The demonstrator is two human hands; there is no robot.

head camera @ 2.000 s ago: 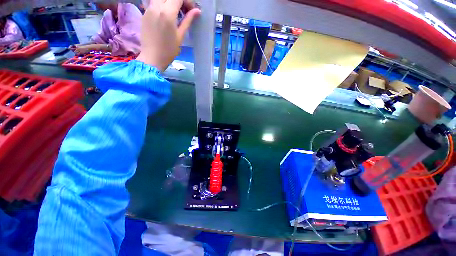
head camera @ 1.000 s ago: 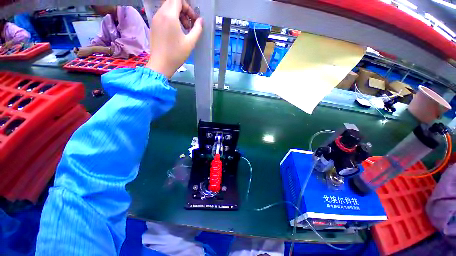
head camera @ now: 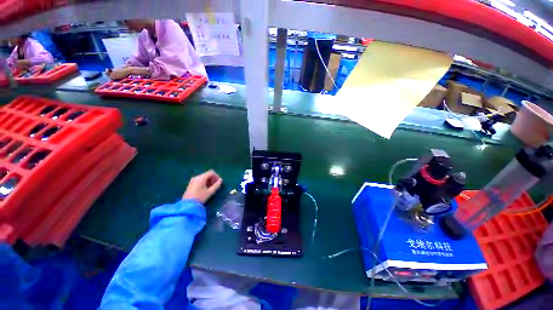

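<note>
The black toggle press [head camera: 277, 158] stands on the green bench. Its red ribbed handle [head camera: 274, 210] lies down over the base. A small round metallic part shows at the foot of the handle; I cannot tell what it is. My left hand [head camera: 203, 186], in a blue sleeve, is low over or on the bench, left of the press and not touching it. Its fingers are curled and I cannot see whether anything is in them. A crumpled clear plastic bag [head camera: 230, 212] lies between the hand and the press. My right hand is out of the picture.
A red tray of watch heads [head camera: 91, 119] tops a stack at left. A blue box [head camera: 418, 248] with a gauge and clear cylinder stands right, beside a red tray [head camera: 506, 266]. A metal post [head camera: 256, 91] rises behind the press. A person in pink sits behind another tray.
My left hand has come down from beside the metal post to the bench left of the press, and its fingers have curled. The view has shifted slightly left. The press handle stays down.
</note>
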